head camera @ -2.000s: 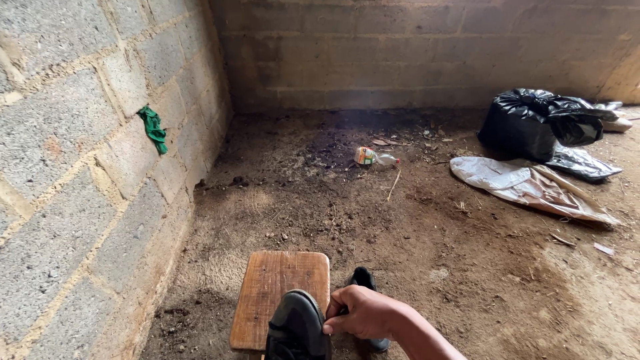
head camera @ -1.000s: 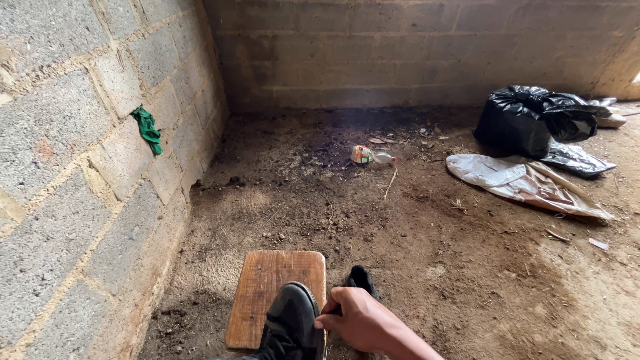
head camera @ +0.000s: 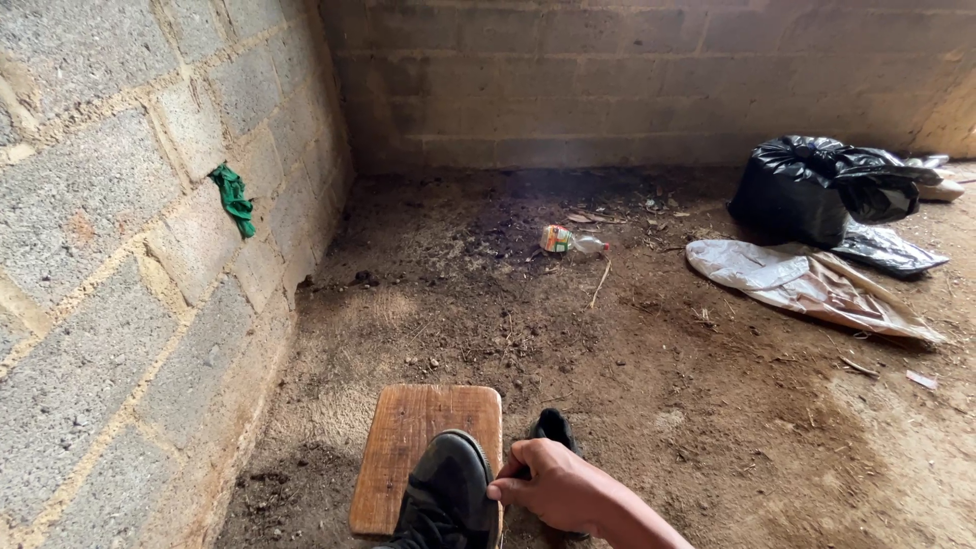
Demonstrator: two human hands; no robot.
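Observation:
A black lace-up shoe [head camera: 454, 480] rests on a wooden board [head camera: 404, 427], which looks like a stool top, at the bottom middle. My right hand [head camera: 545, 484] reaches in from the lower right, its thumb and bent fingers at the right edge of the shoe's sole near the toe. Whether something small is pinched between those fingers cannot be made out. Behind the hand, a second dark shoe [head camera: 555, 428] stands on the dirt floor, partly covered by it. My left hand is out of view.
A block wall [head camera: 114, 229] with a green cloth [head camera: 232, 200] runs along the left. Farther off on the dirt floor lie a plastic bottle [head camera: 572, 240], a pale sack [head camera: 801, 286] and a tied black plastic bag [head camera: 793, 191]. Another block wall [head camera: 579, 84] stands behind.

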